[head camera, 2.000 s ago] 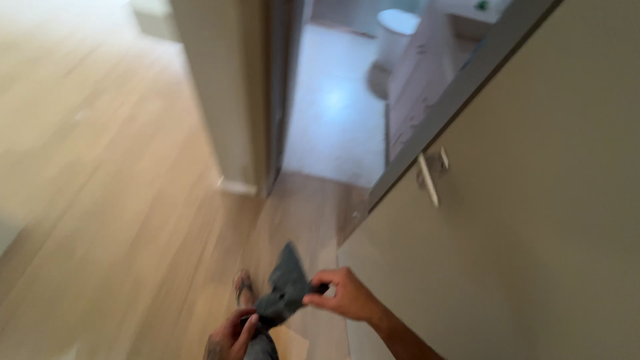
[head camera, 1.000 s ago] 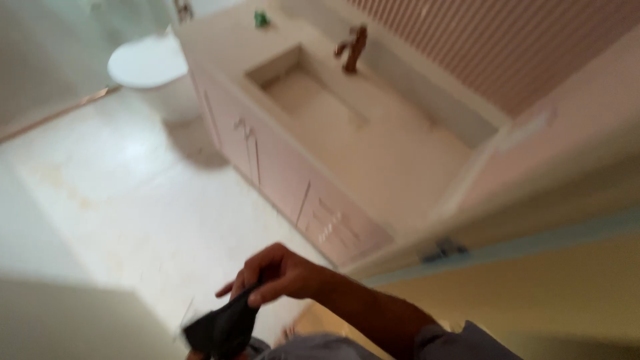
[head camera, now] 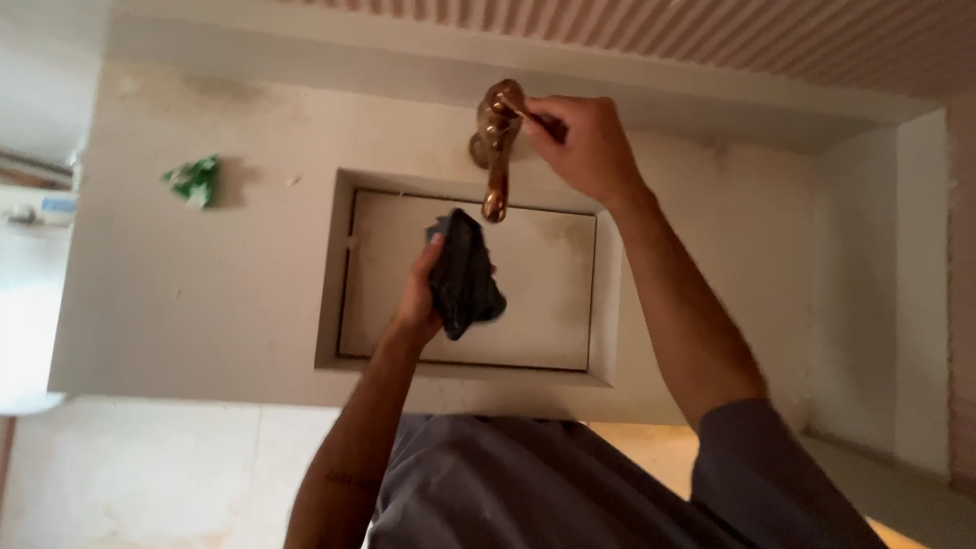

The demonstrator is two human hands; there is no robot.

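Observation:
A dark, crumpled cloth [head camera: 463,278] is gripped in my left hand [head camera: 422,293], over the rectangular sink basin [head camera: 541,305]. Its upper end lies just left of and below the spout of a copper-coloured faucet [head camera: 497,164]. My right hand [head camera: 583,145] has its fingers closed on the faucet's lever, at the right side of the faucet head. No water stream can be made out below the spout. The palm and most fingers of my left hand are hidden behind the cloth.
The pale countertop [head camera: 252,282] surrounds the basin. A crumpled green and white wrapper or cloth [head camera: 195,181] lies at its left. Behind the faucet rises a low ledge below a ribbed pink wall [head camera: 724,46]. A side wall [head camera: 919,290] bounds the counter on the right.
The view has moved from the doorway to above the sink. My right hand, which was at the dark cloth, is now on the faucet lever. The cloth is now over the basin in my left hand.

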